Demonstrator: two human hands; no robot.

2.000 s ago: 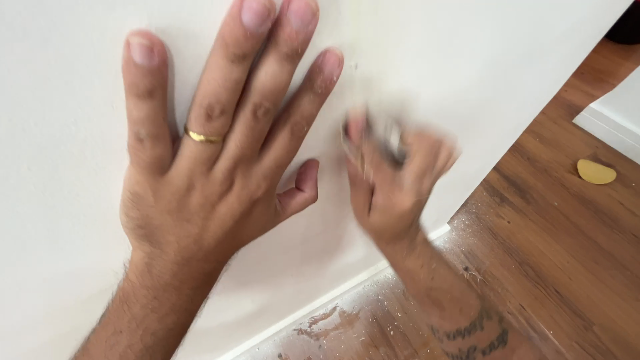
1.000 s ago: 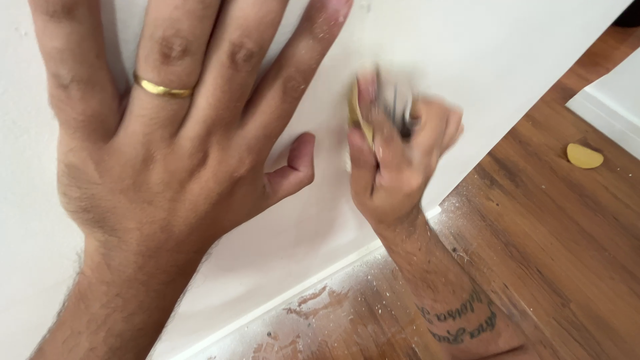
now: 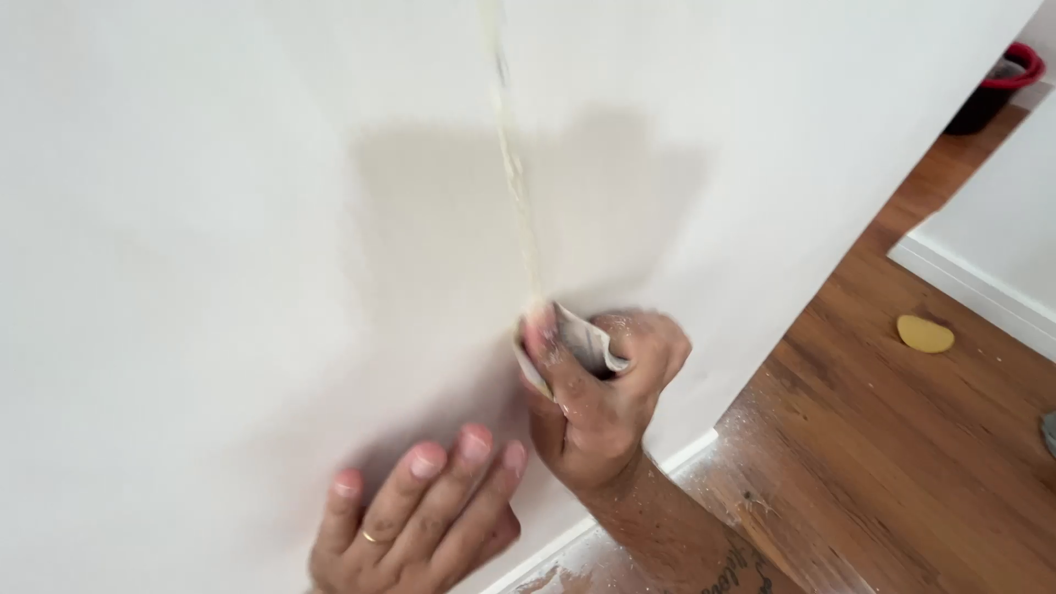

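Note:
My right hand (image 3: 610, 388) grips a folded piece of sandpaper (image 3: 587, 340) and presses it to the white wall (image 3: 206, 206). Its fingertips are at the lower end of a rough, cream-coloured line of filler (image 3: 513, 169) that runs down the wall. White dust clings to the fingers. My left hand (image 3: 421, 516), with a gold ring on one finger, is low at the wall, left of my right hand, its fingers slightly apart and holding nothing. Whether its fingertips touch the wall cannot be told.
A white baseboard (image 3: 697, 450) edges the dusty wooden floor (image 3: 891, 429). On the floor at the right lies a yellow sanding disc or similar rounded piece (image 3: 925, 333). Beyond the wall's edge stand a black bucket with a red rim (image 3: 1019, 68) and another white wall (image 3: 998, 214).
My left hand, earlier spread large across the left of the view, is now lower, near the bottom edge. The filler line shows plainly above my right hand, which still holds the sandpaper.

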